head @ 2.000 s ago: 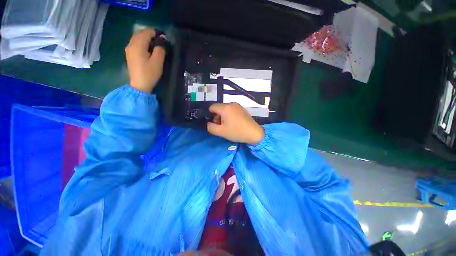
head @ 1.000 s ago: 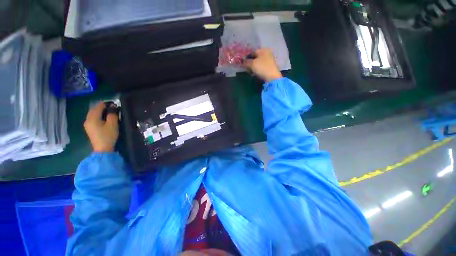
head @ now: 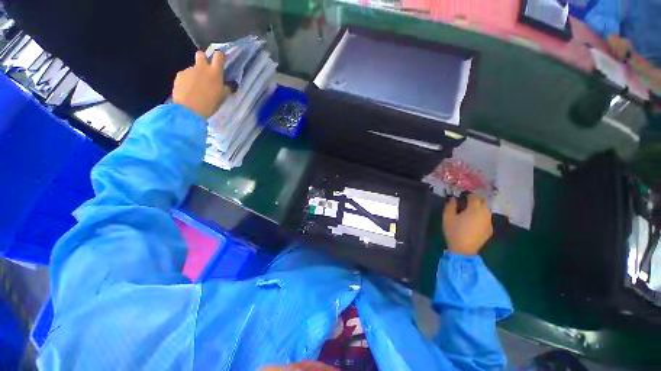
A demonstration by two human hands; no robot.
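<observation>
An open tablet [head: 370, 216] with a silver-white rectangle, black tape and a small green-white patch lies in a black foam tray [head: 413, 250] in front of me. My left hand [head: 201, 85], with black finger cots, is on the top of the white sleeve stack [head: 243, 109], fingers bent over its upper edge; I cannot tell whether it grips one. My right hand [head: 468, 226] is at the lower edge of the heap of tiny red parts [head: 458, 174] on white paper [head: 513, 185]. Its cot-covered fingertips are together; whether they pinch a part is too small to tell.
A blue bin [head: 285, 112] of small dark parts stands beside the sleeves. Stacked black trays [head: 362, 130] with a grey cover [head: 398, 72] on top stand behind the open tablet. Another tray [head: 594, 239] with an open unit is at right. A blue crate is at lower left. Another person's hand shows at upper right.
The view has swung left and up. My left hand has moved from beside the tray to the sleeve stack. My right hand went from the open tablet to the red parts and remains there.
</observation>
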